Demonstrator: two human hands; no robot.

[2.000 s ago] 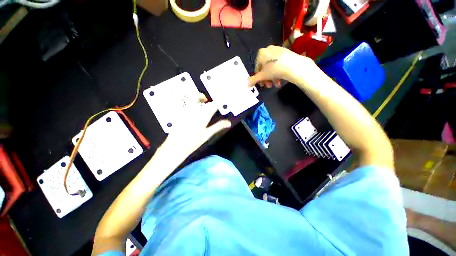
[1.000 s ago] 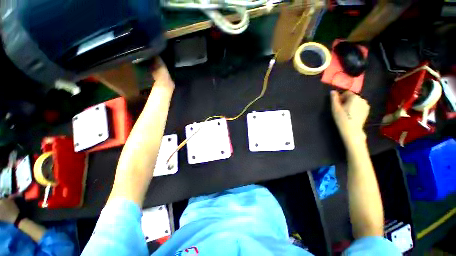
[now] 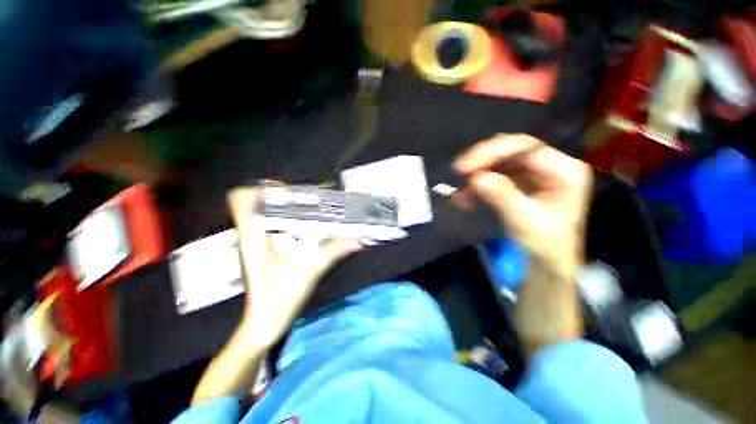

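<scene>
My left hand (image 3: 278, 277) holds a set-top box (image 3: 331, 207) tilted up over the bench, its dark edge with the port row facing up and its white side towards me. My right hand (image 3: 539, 195) is to the right of it, thumb and index finger bent close together. A small white piece (image 3: 445, 190) shows by its fingertips, probably a plug; blur hides whether it is gripped. A second white box (image 3: 394, 186) lies behind the held one. Another white box (image 3: 207, 269) lies to the left. The frame is blurred.
A masking tape roll (image 3: 452, 52) and a red pad (image 3: 526, 62) with a dark mouse are at the back. A red tape dispenser (image 3: 642, 103) and a blue bin (image 3: 705, 207) are at the right. A box on a red block (image 3: 145, 224) and another red dispenser are at the left.
My left hand has come back from near the printer and now holds a box tilted up. My right hand has moved from the red pad towards the middle, beside the box.
</scene>
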